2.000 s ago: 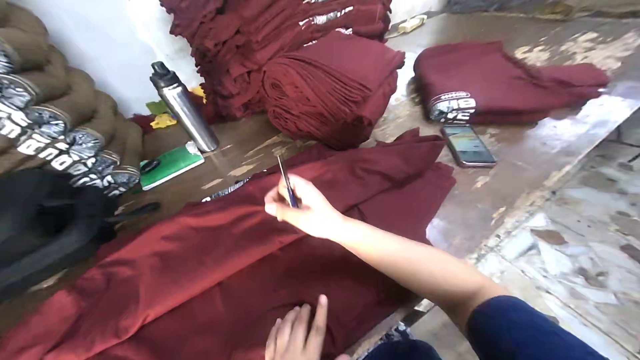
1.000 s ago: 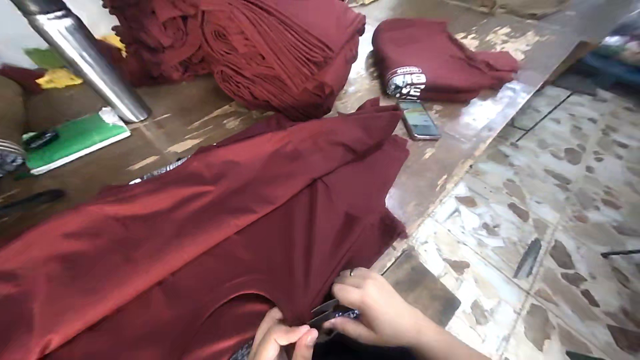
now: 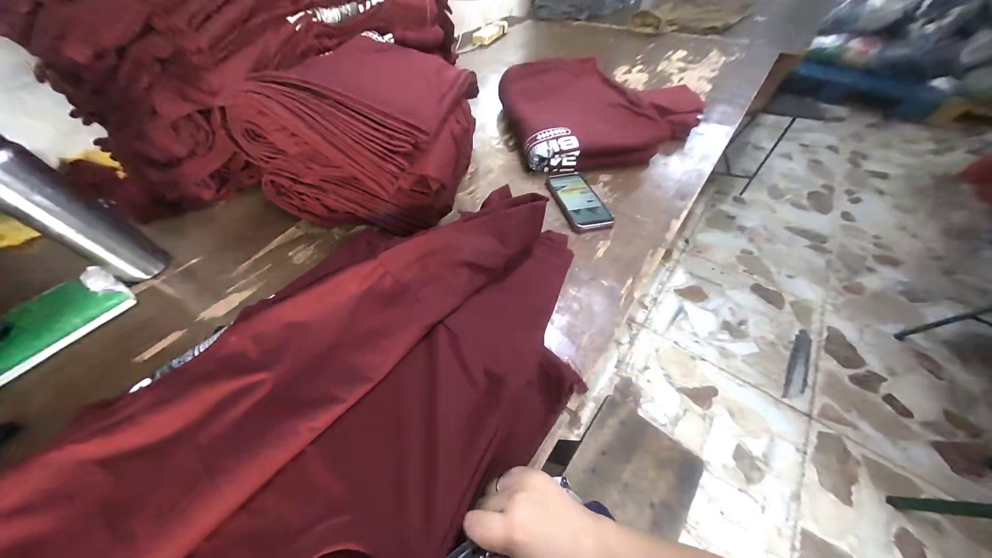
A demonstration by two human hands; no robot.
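Note:
Dark red fabric garments point(image 3: 372, 387) lie spread in loose folds over the near part of the table. My right hand point(image 3: 531, 515) is at the bottom of the view, curled at the garment's near edge by the table's side. Its fingers are closed around a small tool that has a dark blue part; metal shows just below the fingers, and most of the tool is hidden. A ring is on one finger. My left hand is out of view.
On the worn wooden table point(image 3: 604, 271) are a folded stack of red garments point(image 3: 364, 132), a folded printed garment point(image 3: 589, 116), a smartphone point(image 3: 580, 201), a metal bottle point(image 3: 77, 209) and a green notebook point(image 3: 62, 318). Right of its edge is a tiled floor point(image 3: 744, 333) with metal legs.
My right hand, above the cloth with the slim tool two seconds ago, is now at the cloth's near edge. My left hand has left the view. The view has shifted.

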